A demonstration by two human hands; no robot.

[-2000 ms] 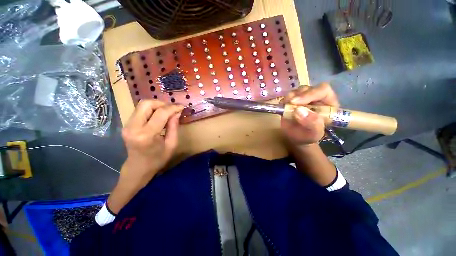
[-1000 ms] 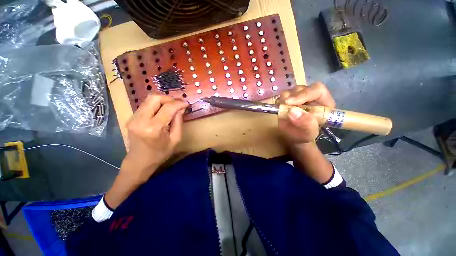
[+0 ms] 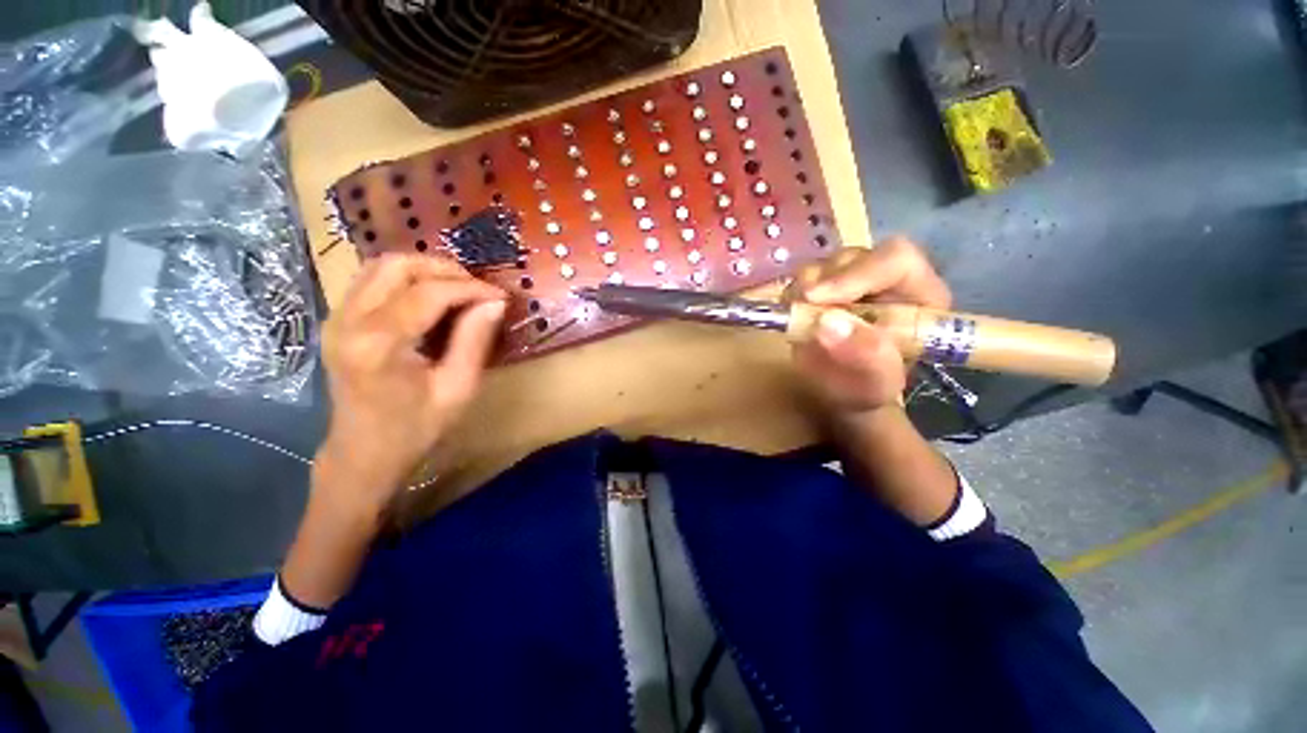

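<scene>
My right hand (image 3: 860, 337) is closed round the pale handle of the soldering iron (image 3: 1025, 348). Its dark barrel points left and its tip is over the lower edge area of the reddish-brown holding board (image 3: 631, 186). Silvery round terminals (image 3: 685, 234) sit in rows on the board, with black holes at both ends. My left hand (image 3: 409, 344) is over the board's lower left, thumb and fingertips together. Thin strands show by the fingertips; whether they are solder wire or leads I cannot tell. A heap of short black leads (image 3: 487, 238) lies on the board above my left hand.
A fume fan (image 3: 502, 50) stands behind the board on tan cardboard (image 3: 846, 143). A yellow sponge (image 3: 995, 141) and coiled iron stand are at upper right. Plastic bags (image 3: 144, 272) and a crumpled white item (image 3: 215, 86) are left. A blue bin (image 3: 129, 644) is lower left.
My left hand has moved left, away from the iron's tip, and its fingers have shifted. My right hand and the iron have barely moved. The whole view has shifted slightly.
</scene>
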